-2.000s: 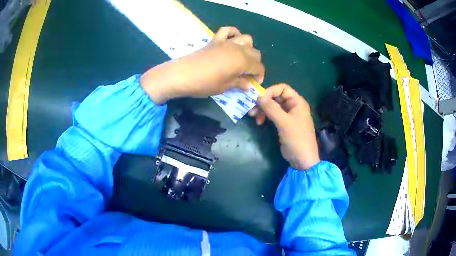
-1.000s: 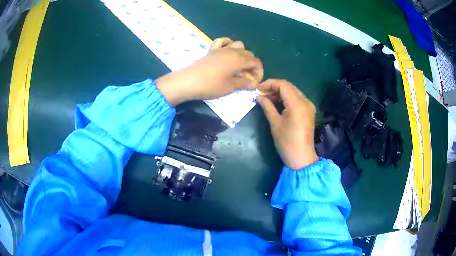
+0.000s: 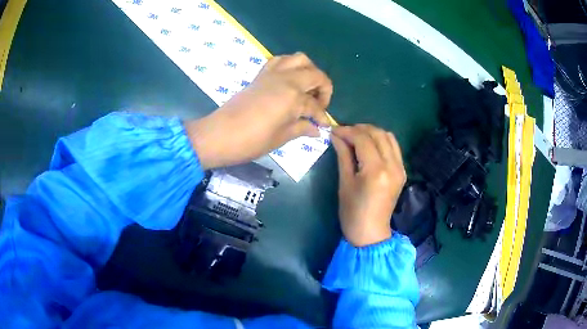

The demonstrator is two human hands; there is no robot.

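The white adhesive tape sheet (image 3: pixel 193 45) with blue 3M print and a yellow edge runs diagonally from the top left to the middle. My left hand (image 3: pixel 273 106) lies over its lower part, fingertips pinched at the sheet near its yellow edge. My right hand (image 3: pixel 370 177) pinches the sheet's right corner, close to my left fingertips. Whether a separate strip is between the fingers is hidden. A black plastic part (image 3: pixel 225 209) lies flat below my left wrist, partly covered by the sleeve. I cannot make out a white strip on it.
Several black plastic parts (image 3: pixel 460 167) are piled at the right. Spare yellow-and-white tape sheets (image 3: pixel 515 186) lie fanned along the right table edge. A yellow strip (image 3: pixel 8 32) is cut off at the top left. A white line (image 3: pixel 412 38) crosses the green table.
The view has shifted, and the yellow strip at left is now mostly out of frame. Both hands stay pinched at the sheet's end. The white band seen earlier on the black part no longer shows.
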